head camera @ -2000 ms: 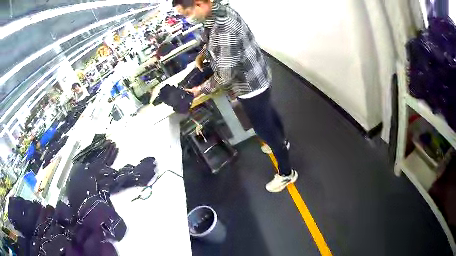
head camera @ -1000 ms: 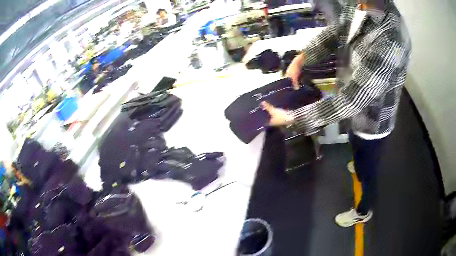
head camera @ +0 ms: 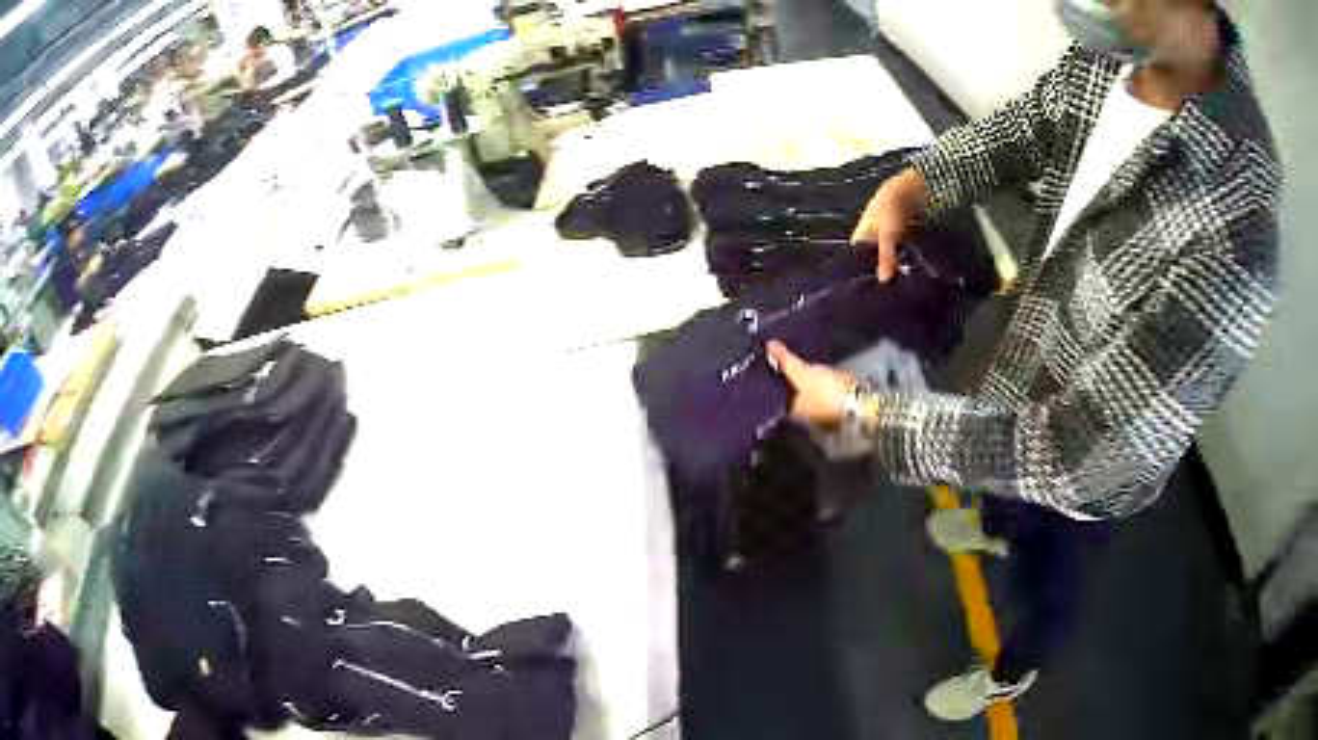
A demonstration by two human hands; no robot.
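Observation:
Neither of my hands is in the picture. A stack of black bag pieces (head camera: pixel 217 578) with pale zip lines lies on the white table (head camera: pixel 477 477) in front of me at the left. A longer black piece (head camera: pixel 419 672) with pale zip lines lies at its near end. Across the table corner, another person holds a black bag piece (head camera: pixel 708 383) with both hands; pale curved lines show on it. Part of that piece lies over the table edge.
The person in a checked jacket (head camera: pixel 1142 289) stands at the right. More black pieces (head camera: pixel 629 210) lie on the far table. A yellow floor line (head camera: pixel 976 593) runs past the person's feet. A dark heap (head camera: pixel 44 665) is at the left edge.
The view has turned and moved closer to the person, who appears larger. The bin and the small ringed item on the near tabletop have left the view. The person still holds the black piece.

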